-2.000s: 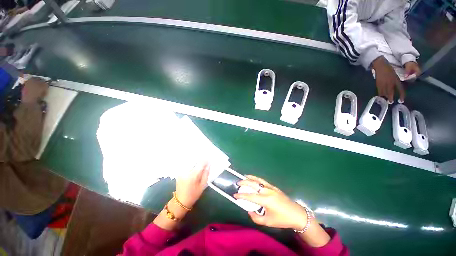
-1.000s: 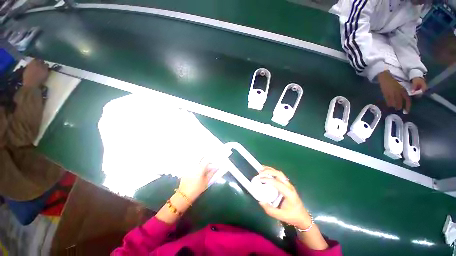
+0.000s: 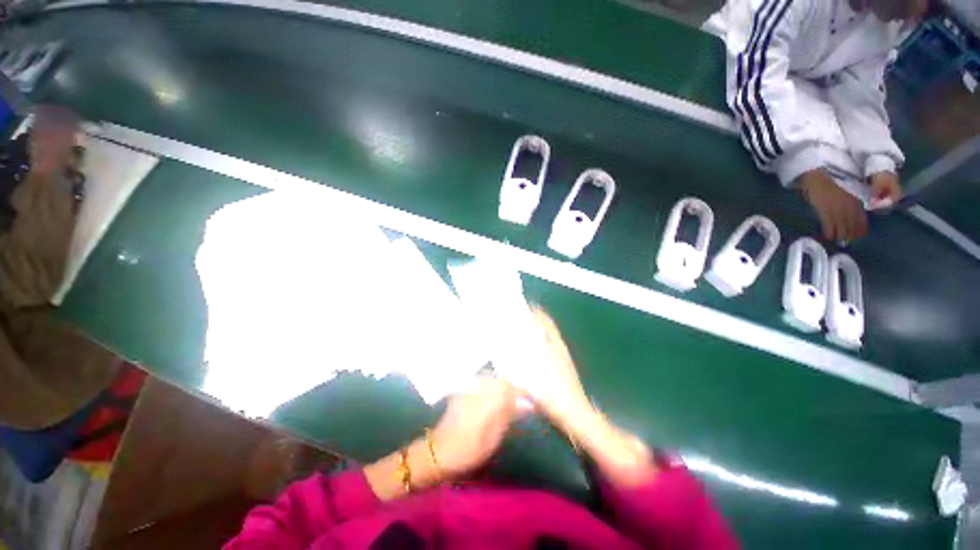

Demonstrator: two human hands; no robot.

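A white protective bag (image 3: 500,312) stands out brightly between my hands, glaring and partly blurred. The fan unit's loop is not visible; it seems hidden in the bag. My left hand (image 3: 473,424) is at the bag's lower end, fingers closed on it. My right hand (image 3: 564,376) is along the bag's right side, blurred, and seems to hold it. The glaring white stack of bags (image 3: 312,301) lies on the green bench just left of my hands.
Several white fan units (image 3: 685,245) lie on the dark green belt (image 3: 430,161) beyond the pale guide rail (image 3: 645,298). A person's hand (image 3: 836,206) is over the belt at right. A small white part (image 3: 949,486) lies at the bench's right end. Another worker's sleeve (image 3: 43,247) is at left.
The fan unit's open loop has gone from view, and a white bag now stands up between my hands. My right hand moved up and left. The belt's units shifted left in view.
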